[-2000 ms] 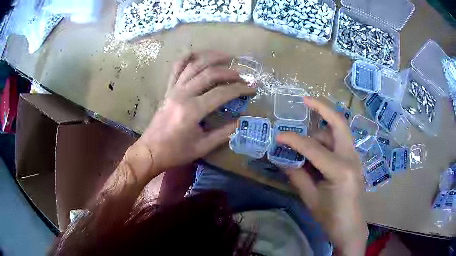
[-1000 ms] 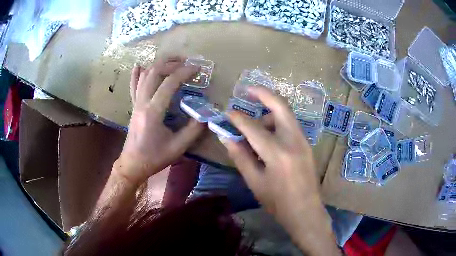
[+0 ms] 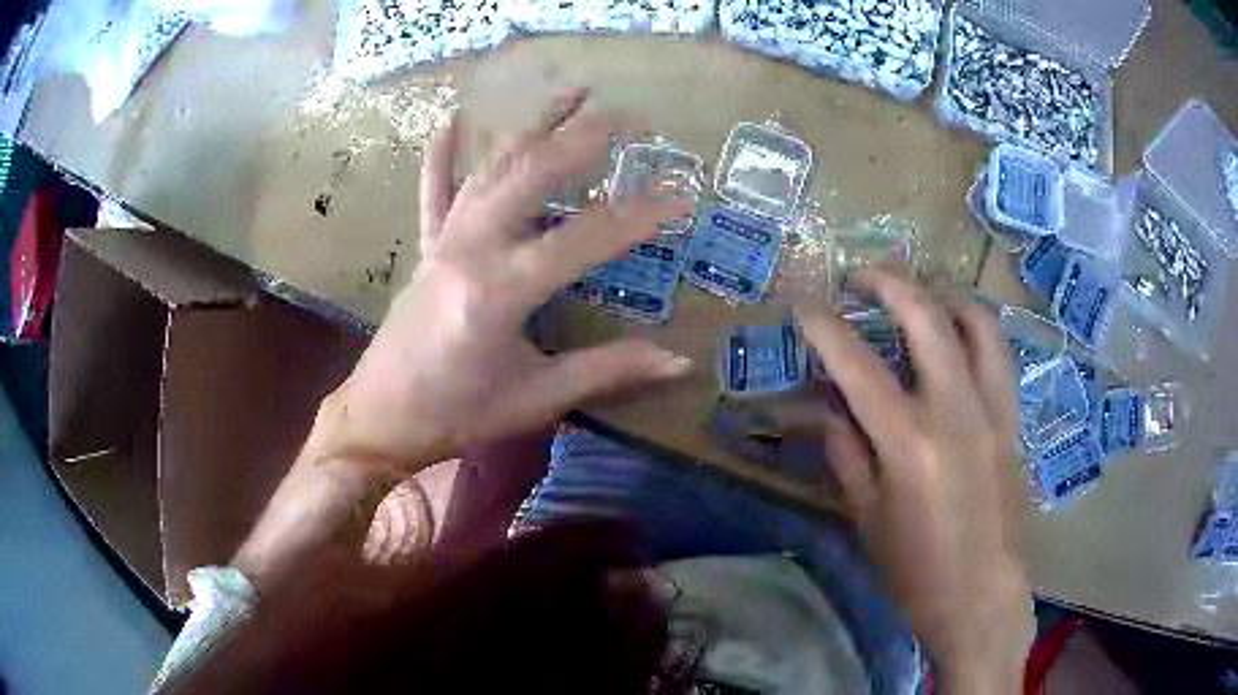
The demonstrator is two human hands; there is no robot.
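Observation:
Small clear hinged boxes with blue-grey labels lie on the cardboard-covered table. One open box lies lid-back at the centre. Another open box lies just left of it, partly behind the fingers of my left hand. My left hand has its fingers spread and holds nothing that I can see. A labelled box lies nearer the front edge. My right hand is over one or more boxes right of it. Its fingers are blurred and cover them, so I cannot tell whether it grips one.
Large clear boxes of metal parts line the back. Several small boxes lie at the right, near a large box with elongated parts. Tiny gold-coloured parts are scattered at the back left. An open brown carton stands beyond the table edge.
My left hand has let go of a box and spread its fingers. My right hand has moved right. Two open boxes now lie side by side at the centre.

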